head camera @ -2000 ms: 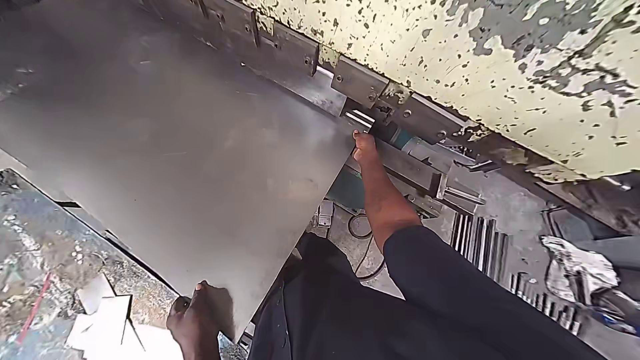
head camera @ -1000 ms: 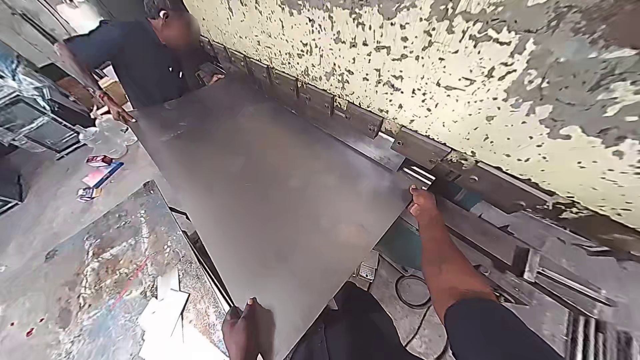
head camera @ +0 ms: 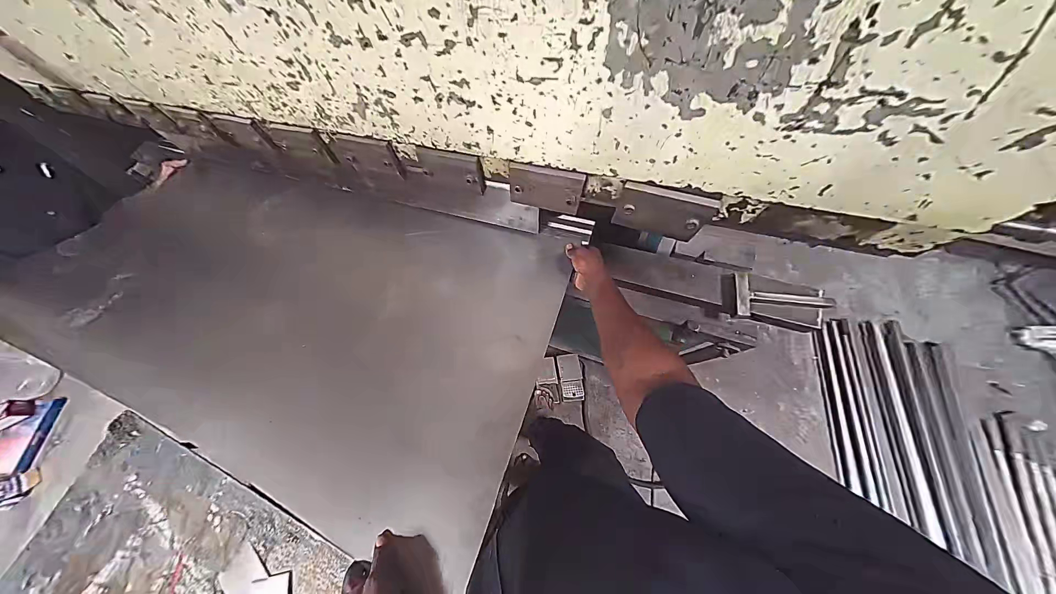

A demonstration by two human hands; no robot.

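Note:
A large flat sheet of grey metal (head camera: 330,330) lies across the view, its far long edge along the row of bolted steel blocks (head camera: 546,188) on a machine with peeling cream paint. My right hand (head camera: 586,266) grips the sheet's right far corner, with the thumb on top. My left hand (head camera: 403,565) holds the near edge at the bottom of the view; its fingers under the sheet are mostly hidden. At the far left end, another person's hand (head camera: 169,172) is at the sheet's edge.
Long metal strips (head camera: 887,412) lie on the floor at right. A machine frame with a rail (head camera: 668,272) extends past my right hand. White offcuts (head camera: 256,573) rest on a paint-stained surface (head camera: 124,511) at lower left. The painted machine face (head camera: 495,82) stands in front. A co-worker's dark clothing (head camera: 49,181) shows at left.
The view has swung, so the co-worker, seen a second ago at the far end, is now mostly out of frame. Both my hands keep their hold on the sheet.

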